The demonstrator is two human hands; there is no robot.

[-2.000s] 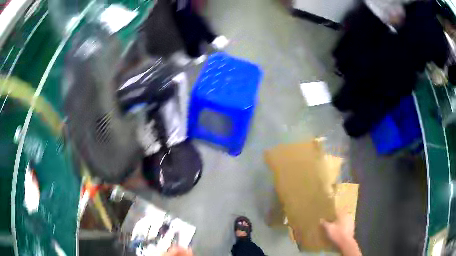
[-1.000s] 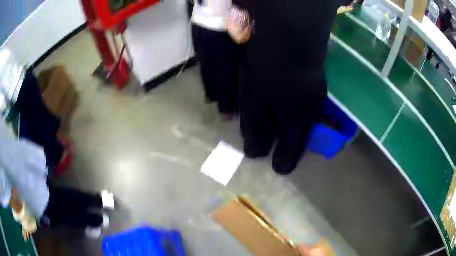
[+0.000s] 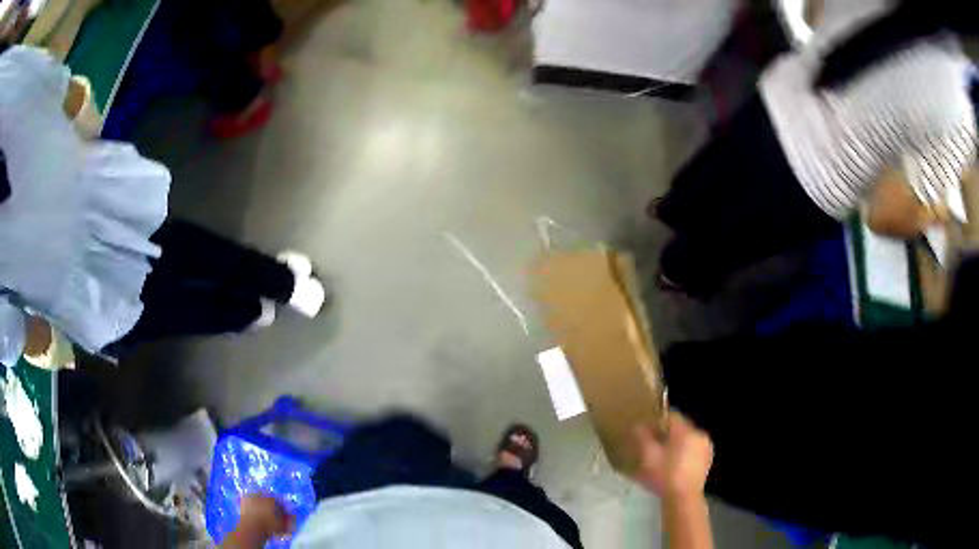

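Note:
My right hand (image 3: pixel 674 456) grips the lower end of a folded brown cardboard piece (image 3: pixel 596 343). The cardboard is held above the grey floor, tilted, with its far end pointing away from me. My left hand (image 3: pixel 260 520) is blurred at the bottom edge, over the front of a blue plastic stool (image 3: pixel 258 461); its fingers look bent, but I cannot tell whether they hold the stool. The stool lies at my lower left, its legs partly showing.
A white sheet (image 3: pixel 560 383) lies on the floor beside the cardboard. A person in light blue (image 3: pixel 81 204) stands left, by a green bench (image 3: pixel 38 450). A person in a striped top (image 3: pixel 870 129) and one in black (image 3: pixel 827 429) are at right. A white cabinet (image 3: pixel 628 38) stands ahead.
The view has swung from the fan and bench to the open floor and people. The cardboard stays in my right hand. The blue stool now appears at my lower left, beneath my left hand.

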